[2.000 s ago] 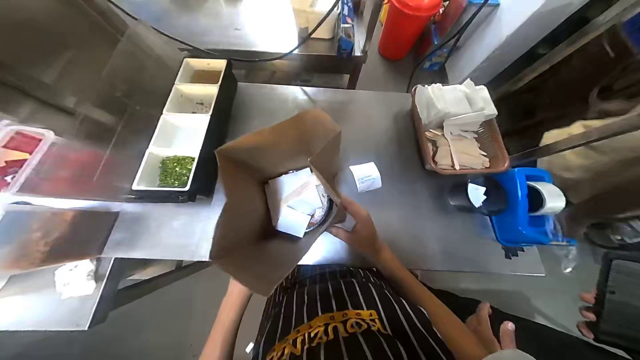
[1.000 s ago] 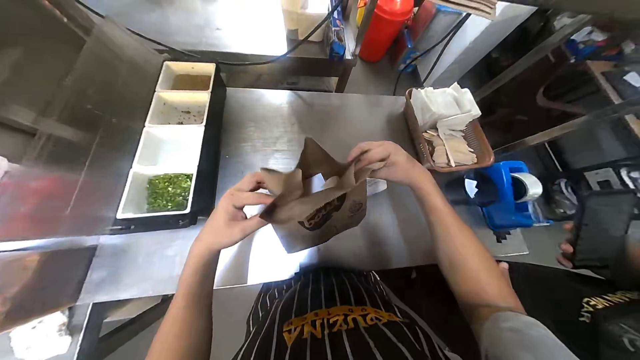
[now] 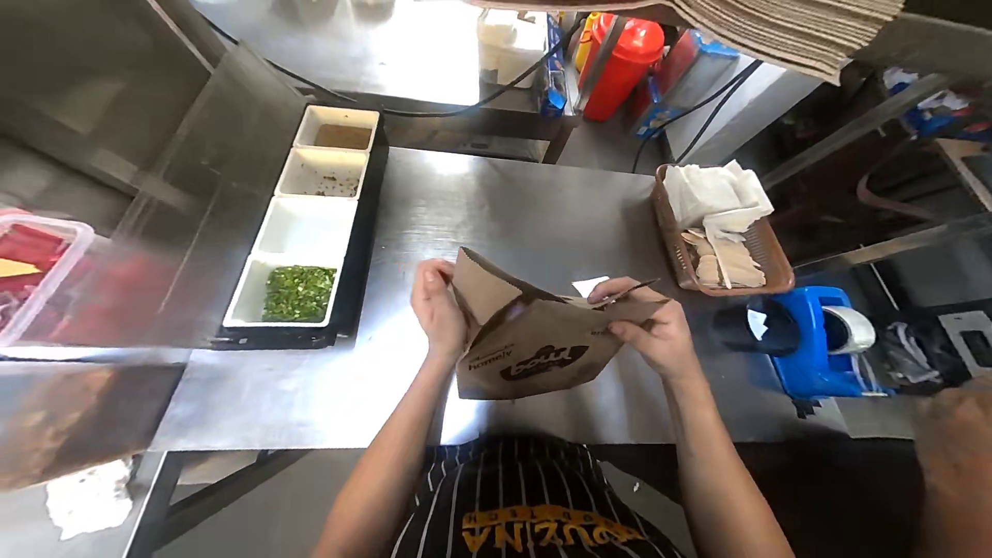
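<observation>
A brown paper bag (image 3: 535,349) with dark printing stands on the steel counter, its top edges partly drawn together. My right hand (image 3: 647,322) pinches the bag's upper right corner between thumb and fingers. At the bag's upper left side is my left hand (image 3: 440,310), its fingers curled against the paper; whether it grips or only steadies the bag I cannot tell. A white paper slip (image 3: 590,286) shows on the counter behind the bag, near my right hand. The bag's contents are hidden.
White tubs with chopped green herbs (image 3: 299,294) and seasonings line the left. To the right are a brown basket (image 3: 781,267) with napkins and wooden cutlery, a black cup (image 3: 756,327) and a blue tape dispenser (image 3: 802,341). Another person's hand (image 3: 957,434) is at far right.
The bag stood wide open two seconds ago, showing white papers inside; its mouth is now narrower. My left hand, low beside the bag then, has come up to its left side.
</observation>
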